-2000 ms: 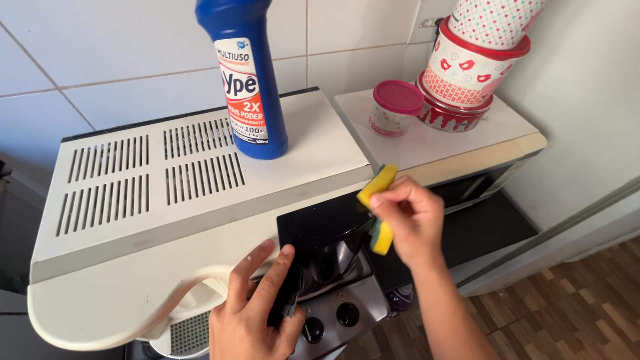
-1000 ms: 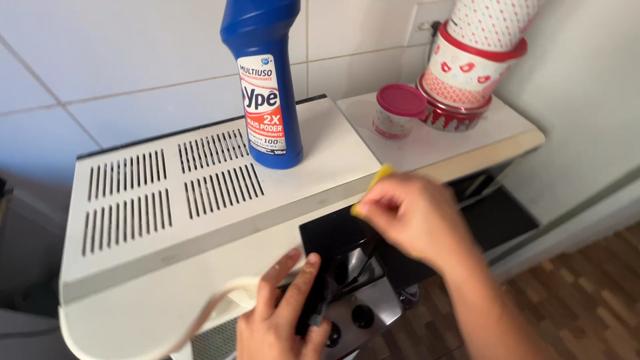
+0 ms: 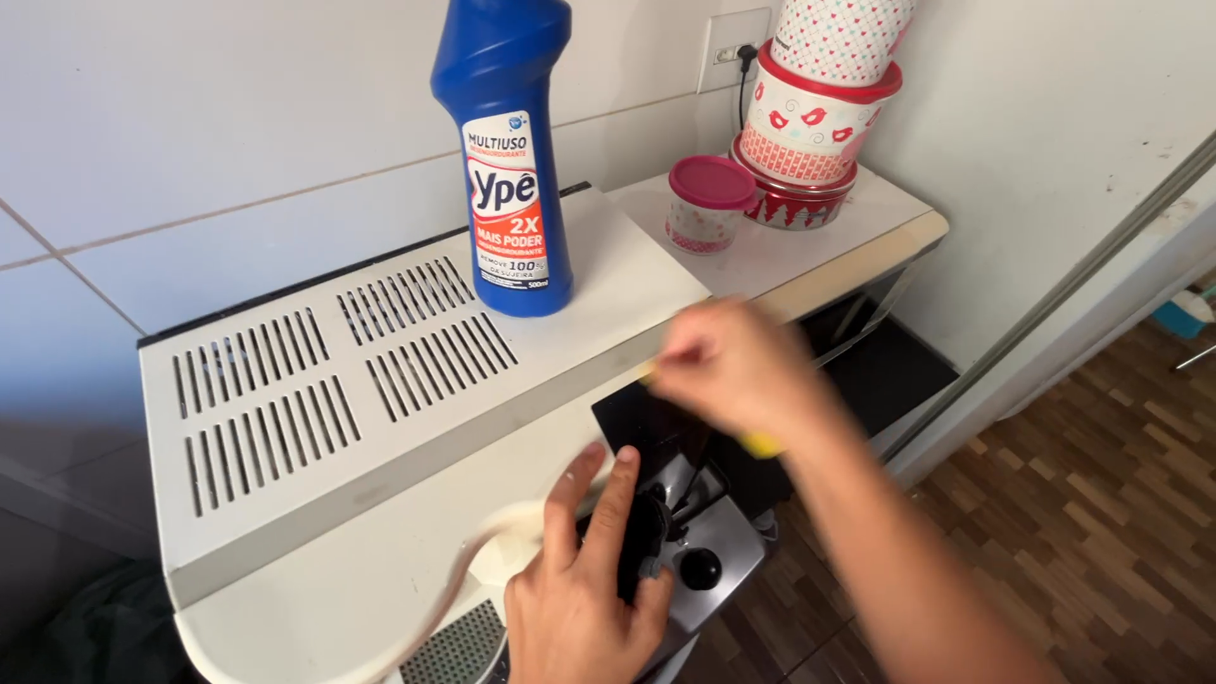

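My right hand [image 3: 731, 370], blurred, is closed around a yellow sponge [image 3: 762, 444], of which only small edges show. It is over the far right part of a glossy black panel [image 3: 632, 418] beside the white hood-like unit. My left hand [image 3: 589, 579] lies over black parts at the lower middle, index and middle fingers spread against the panel's near side; whether it grips anything cannot be told. Below the panel is a stainless steel stove top [image 3: 727, 541] with a black knob [image 3: 700, 569]. A blue bottle of Ypê multi-purpose cleaner [image 3: 513, 190] stands upright on the slotted white metal cover [image 3: 380, 380].
A small tub with a pink lid [image 3: 708, 204] and stacked red-and-white canisters [image 3: 807, 128] stand on the right shelf. Behind them a plug sits in a wall outlet [image 3: 736, 49]. A pale curved tube or handle [image 3: 446, 598] runs along the lower left. A metal-edged frame [image 3: 1054, 304] slants at right.
The yellow sponge, plainly visible in my right hand two seconds ago, is now mostly hidden by that hand. My left hand stays at the black parts. The view has shifted somewhat.
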